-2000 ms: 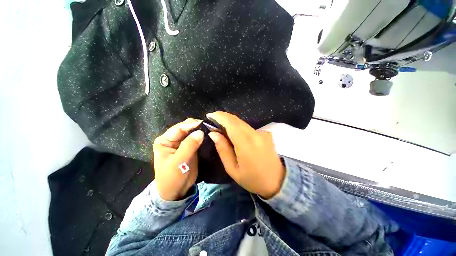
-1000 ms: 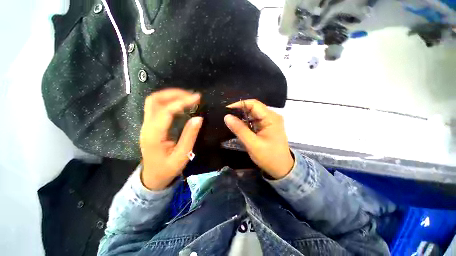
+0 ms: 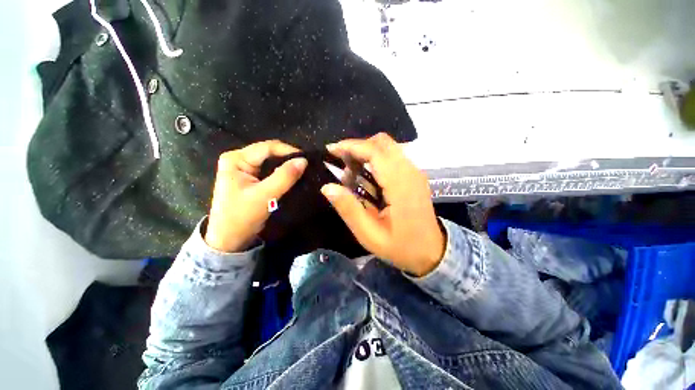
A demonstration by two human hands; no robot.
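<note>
A dark garment (image 3: 267, 76) with fine white flecks, a row of buttons and pale cords lies in front of me. My left hand (image 3: 251, 190) pinches a small dark fold of it between thumb and fingers. My right hand (image 3: 392, 202) is beside it, holding small dark thread snips (image 3: 357, 181) in the palm and fingers. The pale blade points left toward the fold. Whether the blade touches the cloth cannot be told.
A second dark garment (image 3: 99, 335) lies at lower left. The white sewing table (image 3: 488, 129) has a ruler-marked front edge at right. A blue crate (image 3: 648, 282) with grey and pale cloth stands at lower right. A blurred yellow-green object (image 3: 688, 107) shows at the right rim.
The hands came apart from the fold, and the left hand now pinches it again. The snips show more clearly in the right hand. The view has shifted right, so the machine head has left the picture.
</note>
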